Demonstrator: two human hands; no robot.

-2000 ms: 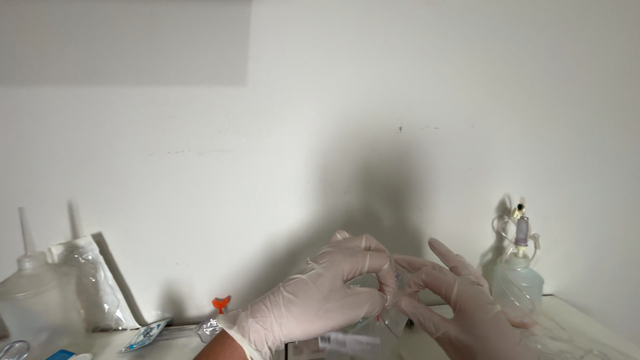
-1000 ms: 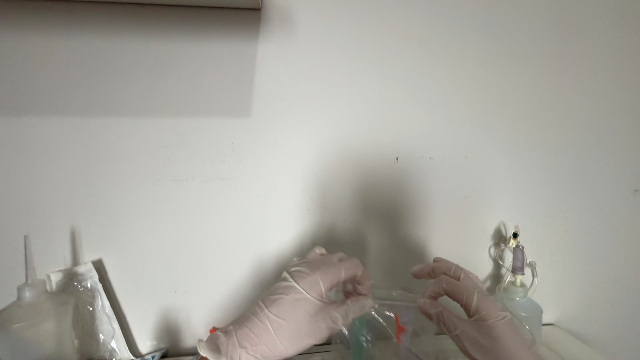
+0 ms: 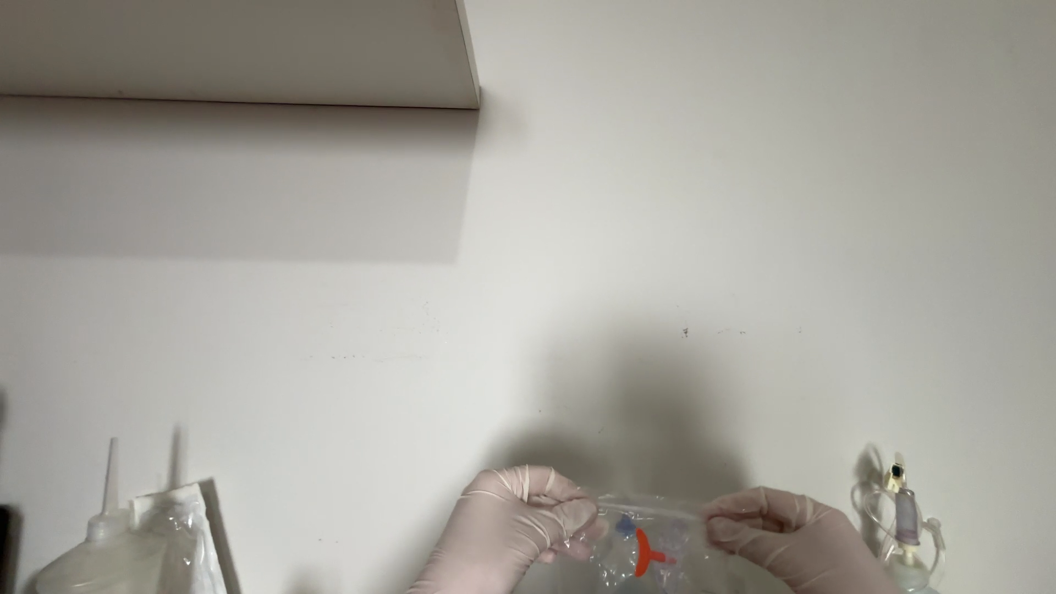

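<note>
Both my hands wear pale, translucent gloves. My left hand [image 3: 520,524] pinches the upper left corner of a clear plastic bag [image 3: 652,505] between thumb and fingers. The upper right corner of the bag is held by my right hand [image 3: 780,532], so its top edge is stretched between them. Inside the bag show an orange plastic piece [image 3: 642,554] with a short stem and a small blue piece [image 3: 625,525]. The lower part of the bag runs out of the frame.
At the lower left stand a squeeze bottle [image 3: 99,561] with a narrow spout and a clear-wrapped package [image 3: 186,544]. A bottle with coiled tubing and a fitting [image 3: 906,524] is at the lower right. A cabinet or shelf [image 3: 247,54] juts from the wall at the upper left.
Two seconds ago my hands were close together; now they are apart, with the bag's top edge spread between them. The view has tilted upward.
</note>
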